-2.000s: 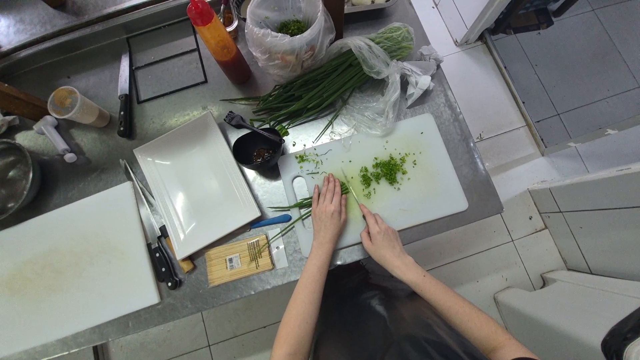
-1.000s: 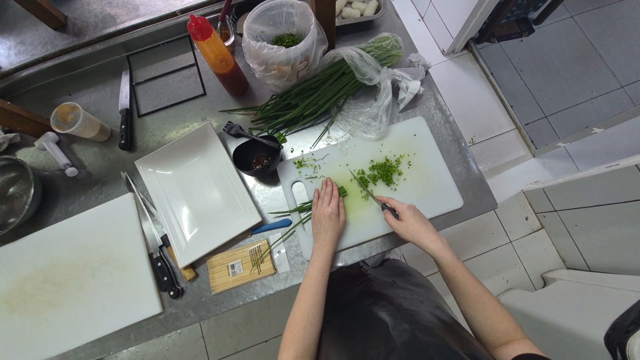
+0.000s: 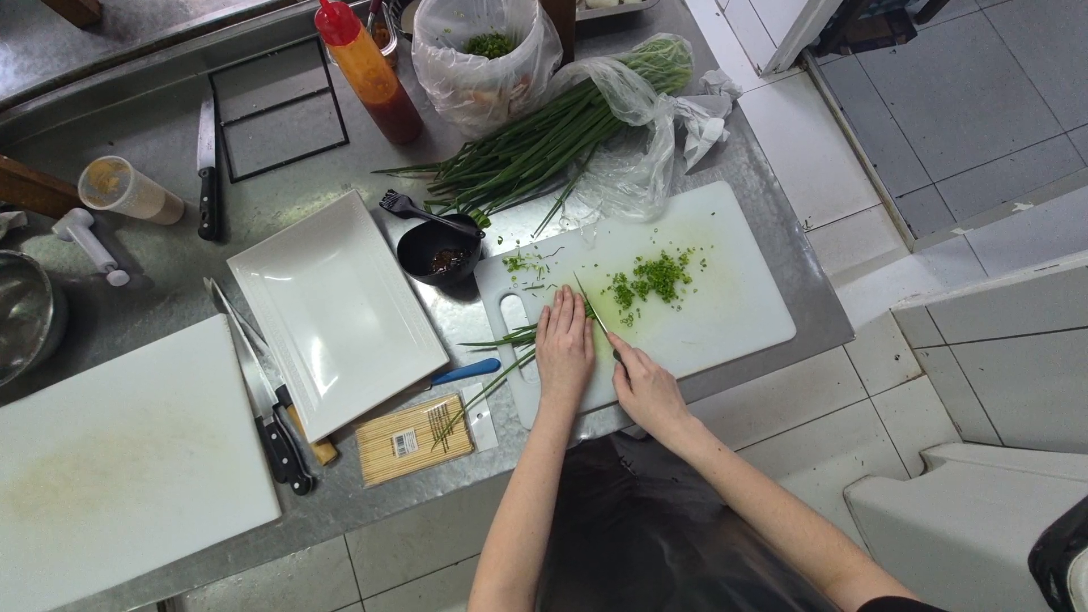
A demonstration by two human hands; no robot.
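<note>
On a white plastic cutting board (image 3: 722,280), my left hand (image 3: 564,347) presses down on a small bunch of green onion stalks (image 3: 518,337), whose long ends stick out to the left past the board's handle slot. My right hand (image 3: 648,384) grips the handle of a small knife (image 3: 592,306); its blade lies beside my left fingertips, at the cut end of the stalks. Chopped green onion (image 3: 659,279) is heaped right of the blade, with a few scattered bits near the board's upper left. A large bunch of green onions (image 3: 544,144) lies behind the board, partly in a clear plastic bag (image 3: 637,170).
Left of the board are a black bowl (image 3: 438,255) with a brush, a white rectangular plate (image 3: 340,314), a blue-handled utensil (image 3: 466,371) and a packet of wooden skewers (image 3: 415,438). Several knives lie by another white board (image 3: 127,450). A sauce bottle (image 3: 370,72) and a bag-lined container (image 3: 489,76) stand behind.
Since one second ago, the knife in my right hand has moved left from the chopped heap to beside my left fingertips. My left hand stays on the stalks.
</note>
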